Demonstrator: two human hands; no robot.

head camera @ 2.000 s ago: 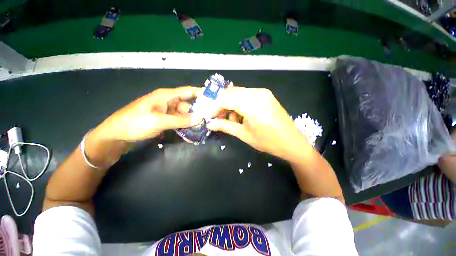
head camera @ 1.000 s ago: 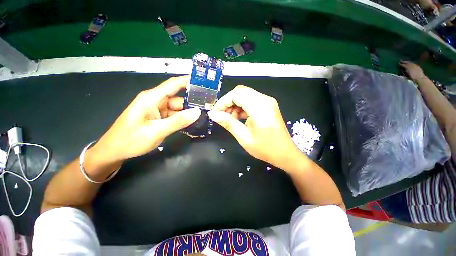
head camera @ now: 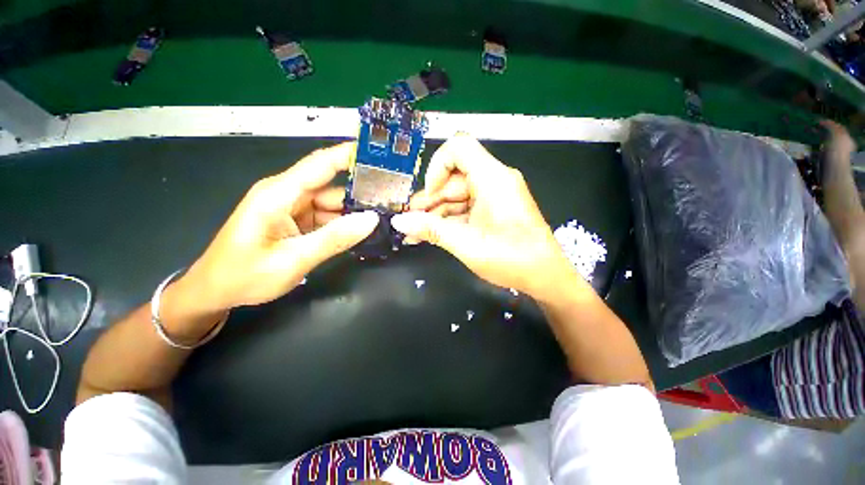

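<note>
A part-built handset (head camera: 386, 170) is held upright over the black mat, with its blue board at the top, a silver plate in the middle and a black lower end. My left hand (head camera: 294, 223) grips its left side, thumb on the black lower part. My right hand (head camera: 484, 213) is at its lower right edge, thumb pressed on the black part close to the left thumb. Whether a small part is between the fingertips is hidden. A pile of white parts (head camera: 580, 250) lies right of my right hand. Several single white chips (head camera: 469, 315) lie on the mat.
A large translucent bag (head camera: 735, 242) lies at the right. A white rail (head camera: 237, 123) borders the black mat (head camera: 313, 379). Several units (head camera: 292, 60) lie on the green belt beyond. A white cable (head camera: 59, 327) lies far left. Another person's arm (head camera: 839, 185) is at the right edge.
The handset was tilted and partly covered by my hands, then came upright with its board showing. The units on the belt have moved left. The other person's arm has come in at right.
</note>
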